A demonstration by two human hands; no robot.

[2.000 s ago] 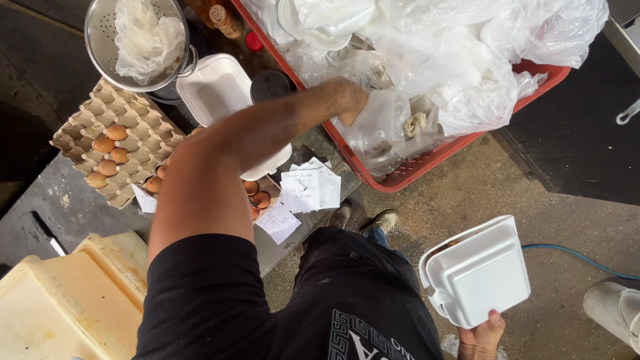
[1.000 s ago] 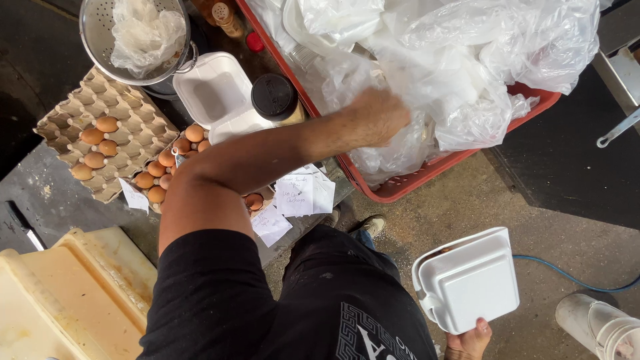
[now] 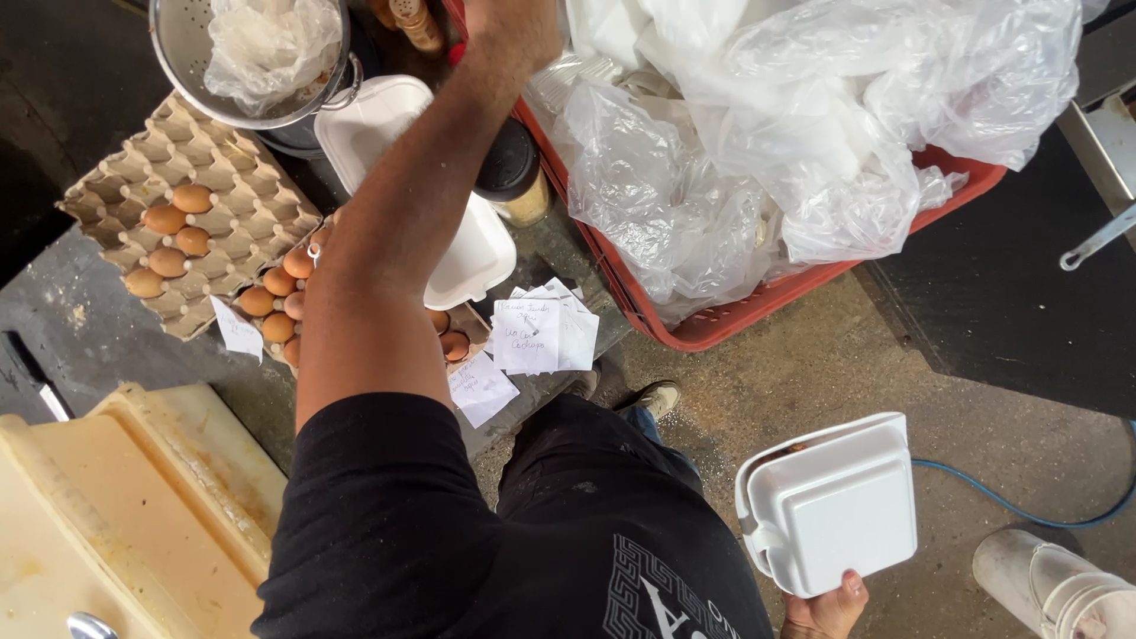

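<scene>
My right hand (image 3: 825, 611), at the lower right, holds a white foam takeout container (image 3: 852, 515) by its lower edge; the lid is folded over with a narrow gap, and something brown shows in it. My left hand (image 3: 515, 31) reaches to the top edge of the view, beside the red plastic basket (image 3: 737, 328); its fingers are cut off or hidden. Clear plastic bags (image 3: 825, 115) heap over the basket. Under my left forearm lies an open white foam container (image 3: 479, 257), partly covered, with a black-lidded jar (image 3: 510, 169) next to it.
Brown eggs (image 3: 166, 219) sit in cardboard trays (image 3: 248, 191) at the left, below a metal colander (image 3: 169, 62) holding a plastic bag. Handwritten paper slips (image 3: 541, 333) lie at the counter's edge. A knife (image 3: 40, 382), a cream-coloured bin (image 3: 133, 479), a white bucket (image 3: 1021, 568) and a blue hose (image 3: 1003, 497) surround me.
My left hand has moved from over the bags in the basket up to the top edge of the view. My right hand still holds the foam container at the lower right.
</scene>
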